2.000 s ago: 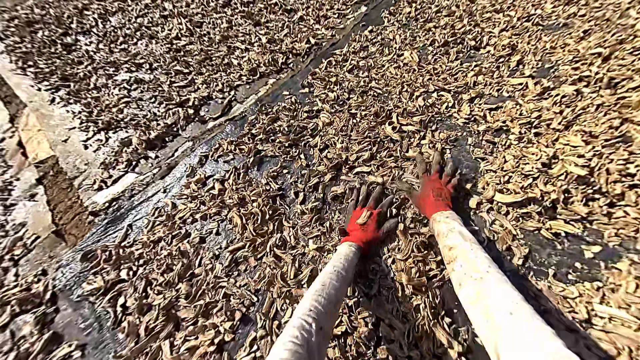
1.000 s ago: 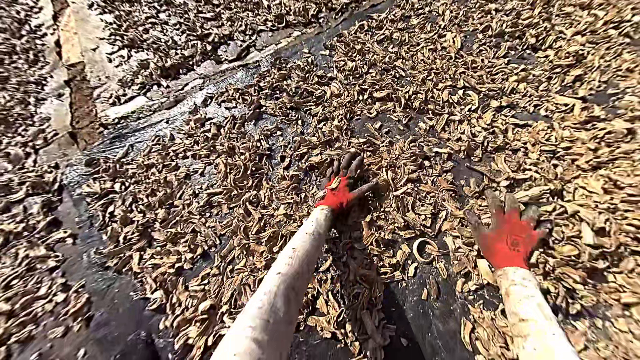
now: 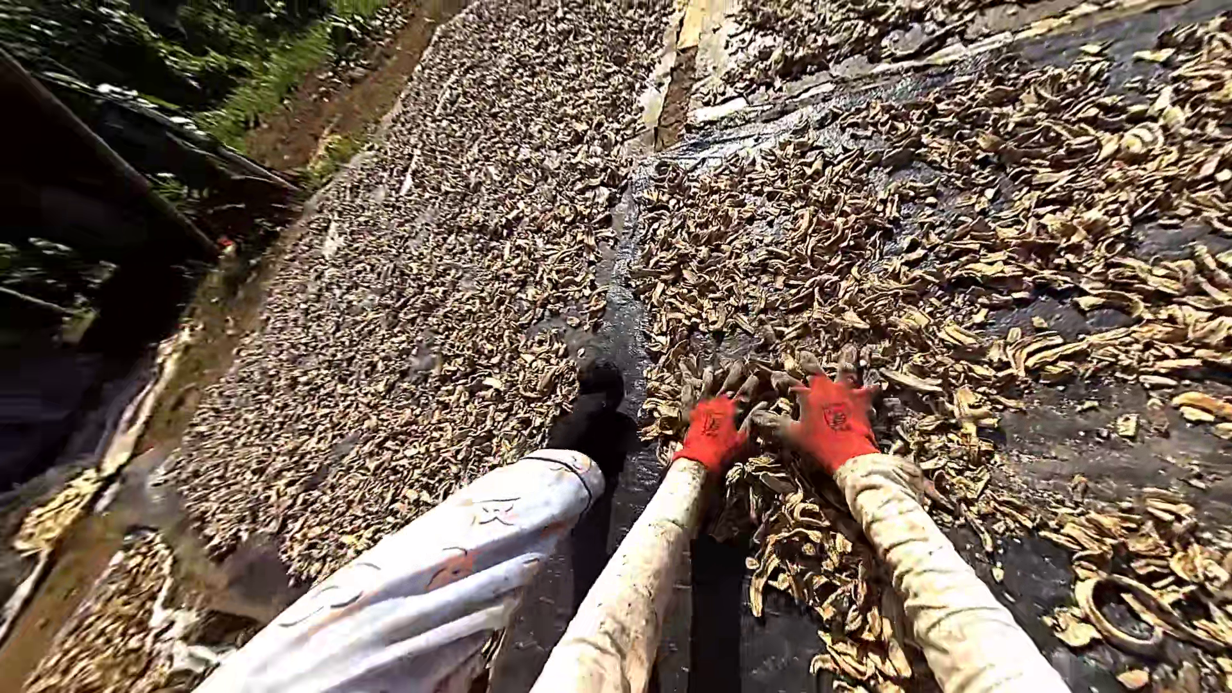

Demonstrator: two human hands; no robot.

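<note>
Both hands wear red work gloves with dark, dirty fingers. My left hand (image 3: pixel 714 419) rests with fingers spread on dried, curled slices (image 3: pixel 770 260) of a brown plant material, at the left edge of their layer. Close beside it on the right, my right hand (image 3: pixel 830 414) lies palm down on the same slices, its fingers apart. Neither hand grips anything that shows. A dark plastic sheet (image 3: pixel 1068 433) lies under the slices and shows through in patches. More slices form a heap (image 3: pixel 837 568) below the hands, between the forearms.
My leg in pale, stained trousers (image 3: pixel 481 539) and a dark shoe (image 3: pixel 601 380) stand by a narrow strip of bare sheet (image 3: pixel 626 289). Another wide layer of slices (image 3: pixel 414 318) spreads to the left. Beyond it are a dirt edge, green plants (image 3: pixel 260 77) and a ring-shaped piece (image 3: pixel 1121 611) at lower right.
The two hands, wide apart a second ago, are now side by side. The view has swung left, bringing in the leg, the dirt edge and the plants.
</note>
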